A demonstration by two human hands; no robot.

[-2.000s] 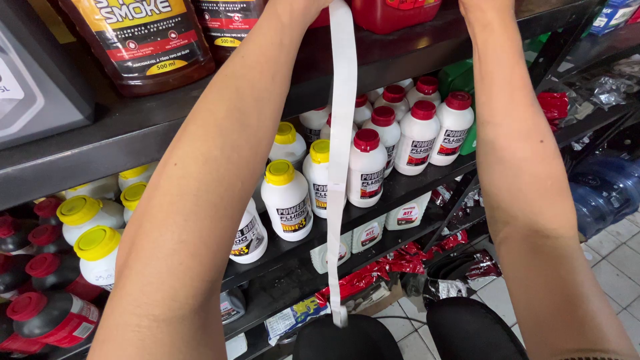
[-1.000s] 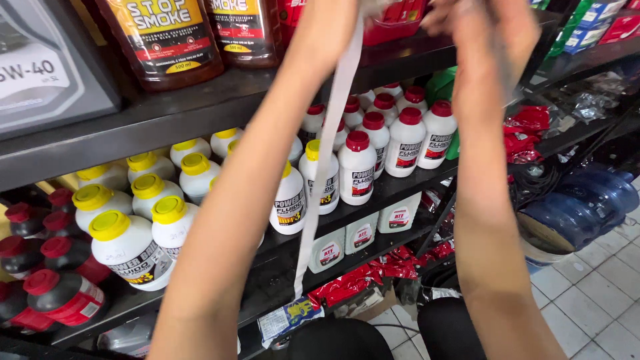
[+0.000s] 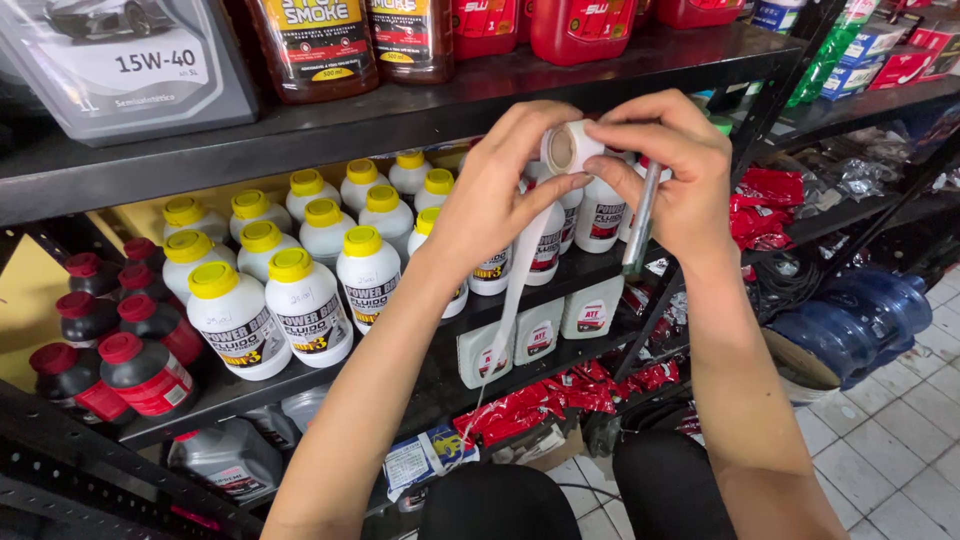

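Both hands meet over a small roll of white tape (image 3: pixel 581 142) in front of the shelf. My left hand (image 3: pixel 510 165) grips the roll's left side between thumb and fingers. From the roll a long white strip (image 3: pixel 517 277) hangs down toward my knees. Thumb and fingertips of my right hand (image 3: pixel 667 165) pinch the roll's right side, while a silver pen-like tool (image 3: pixel 641 217) is tucked in that hand, pointing down. Behind and below the hands stand white brake fluid bottles with yellow caps (image 3: pixel 290 266), and others with red caps, partly hidden.
A black shelf edge (image 3: pixel 375 127) runs above, bearing a grey oil jug (image 3: pixel 150 90), amber bottles (image 3: pixel 319 52) and red jugs (image 3: pixel 581 30). Dark bottles with red caps (image 3: pixel 146 375) stand lower left. White ATF containers (image 3: pixel 536 330) are below. Blue water jugs (image 3: pixel 862 315) lie at right.
Both hands have come down from the upper shelf edge and together at the roll, which now shows clearly. The strip hung from my left hand in the earlier frames too.
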